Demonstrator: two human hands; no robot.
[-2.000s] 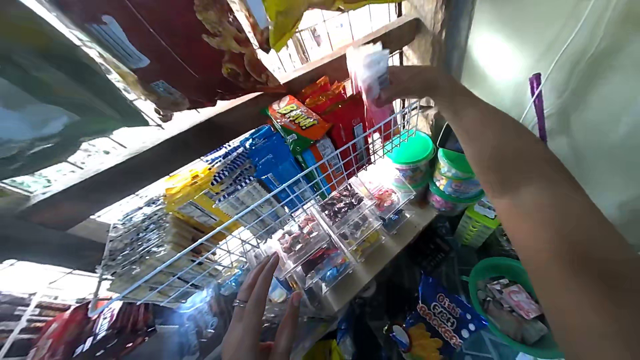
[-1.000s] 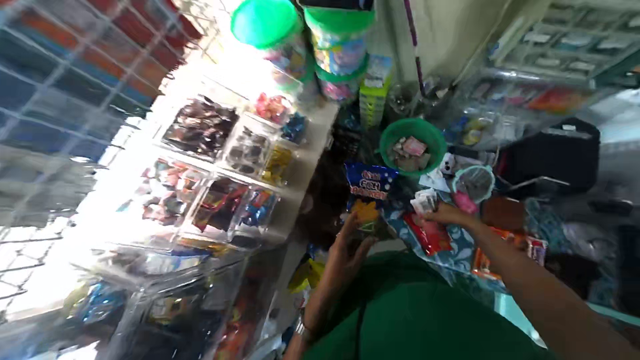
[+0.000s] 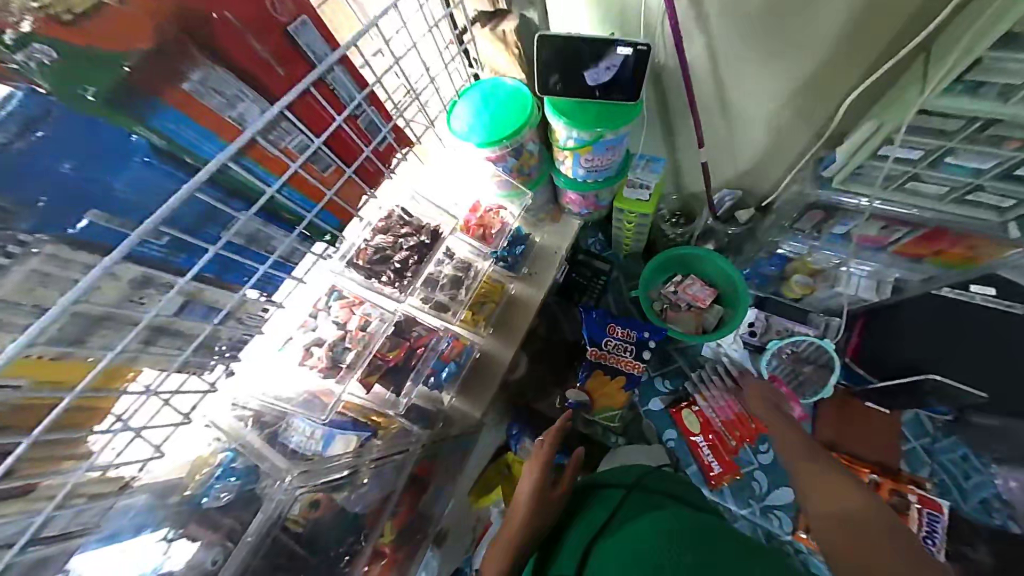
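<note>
My right hand [image 3: 764, 404] holds a fanned bunch of thin pink-and-clear packets [image 3: 722, 398] above a patterned blue cloth. Under them lies a red snack pack [image 3: 706, 452]. My left hand [image 3: 548, 472], fingers apart and holding nothing, is low in the middle, just below a blue Oishi fish cracker bag [image 3: 616, 352]. Beyond the right hand, a green plastic basin [image 3: 734, 318] contains what look like banknotes and coins [image 3: 690, 296]. A round mirror or lidded container with a pale teal rim [image 3: 836, 374] lies right of that hand.
Clear plastic bins of wrapped candies [image 3: 398, 248] line the counter at left, behind a white wire grid [image 3: 232, 148]. Green-lidded tubs [image 3: 494, 112] stand at the back, a phone [image 3: 592, 68] on one. A calculator [image 3: 588, 276] is near the counter edge; plastic drawers [image 3: 944, 152] are at upper right.
My right hand has come down from the upper hanging goods two seconds ago to the cloth. My left hand has left the candy bins. The view has swung far right and down.
</note>
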